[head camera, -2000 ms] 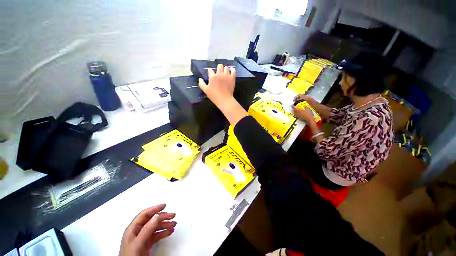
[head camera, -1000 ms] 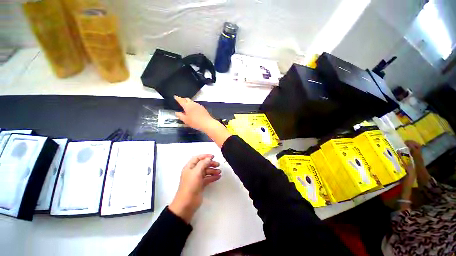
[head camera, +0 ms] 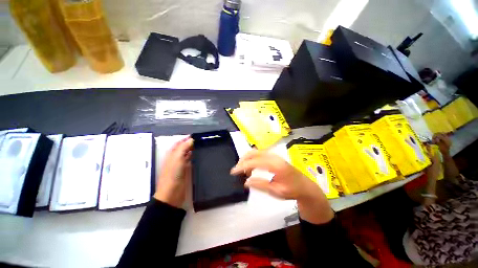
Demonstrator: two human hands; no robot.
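Observation:
A flat black box (head camera: 216,172) with a small pale logo lies on the white table in front of me. My left hand (head camera: 177,170) grips its left edge. My right hand (head camera: 278,178) is over its right edge, fingers apart; I cannot tell whether the fingertips touch the box. White inner trays (head camera: 126,170) with black rims lie in a row to the left. Yellow printed cards (head camera: 262,123) lie in a loose fan behind my right hand. Yellow retail boxes (head camera: 361,157) stand in an overlapping row at right.
Large black boxes (head camera: 325,89) are stacked at back right. A clear bag with a white strip (head camera: 181,109) lies on the dark mat (head camera: 68,110). Behind are a small black box (head camera: 157,56), black strap (head camera: 199,51), blue bottle (head camera: 228,29) and amber tape stacks (head camera: 93,36). A person's arm shows at right.
A black box has come from beside the strap at the back to the table front. My left hand has taken its left edge. My right hand has drawn back and right.

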